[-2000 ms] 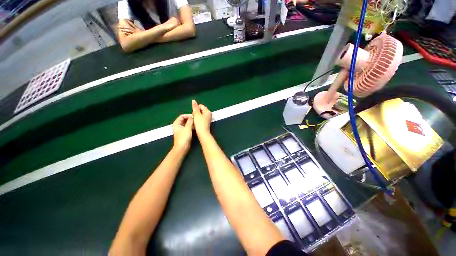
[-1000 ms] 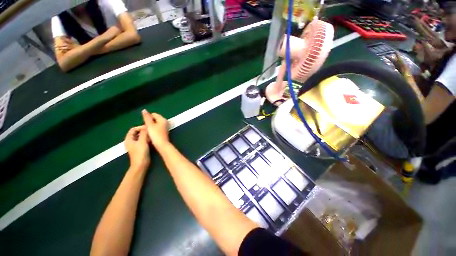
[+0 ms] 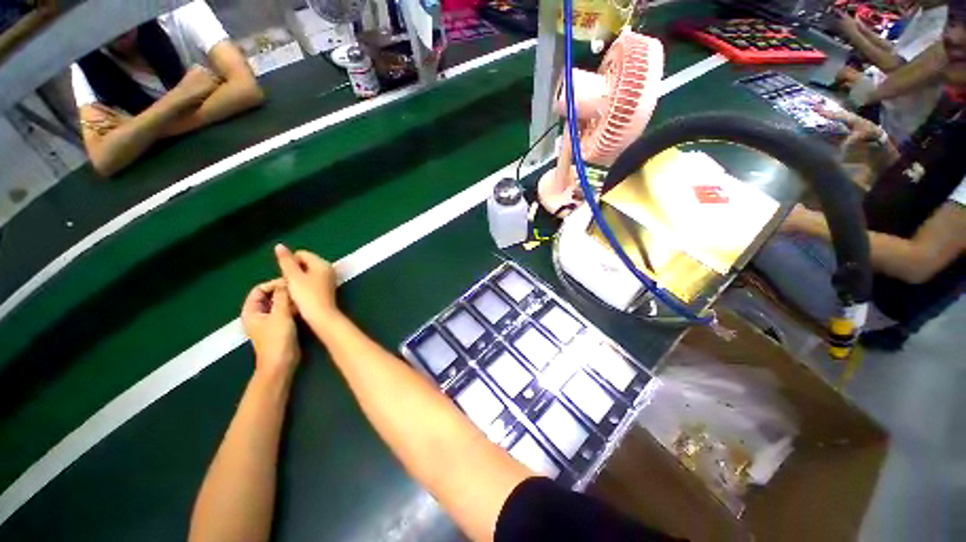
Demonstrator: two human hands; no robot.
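My left hand (image 3: 269, 321) and my right hand (image 3: 309, 284) are bare and touch each other over the white strip (image 3: 394, 246) at the near edge of the green conveyor belt (image 3: 350, 201). The fingers of both are curled in, with one finger or thumb of the right hand pointing up. No object shows in either; the space between the fingertips is hidden. The blister tray (image 3: 526, 355) of pale rectangular parts lies flat on the worktop, right of my right forearm, which covers its lower left edge.
At right are a white dispenser bottle (image 3: 508, 215), pink fan (image 3: 627, 97), hanging blue hose (image 3: 580, 169), yellow-gold folder (image 3: 678, 241), arched black hose (image 3: 844, 228) and cardboard box (image 3: 826, 450) with a plastic bag. A person with folded arms (image 3: 175, 101) sits across; others sit at right.
The view has swung right, so the tray, fan and box sit further left and more of the people at right shows. My hands stay together over the white strip.
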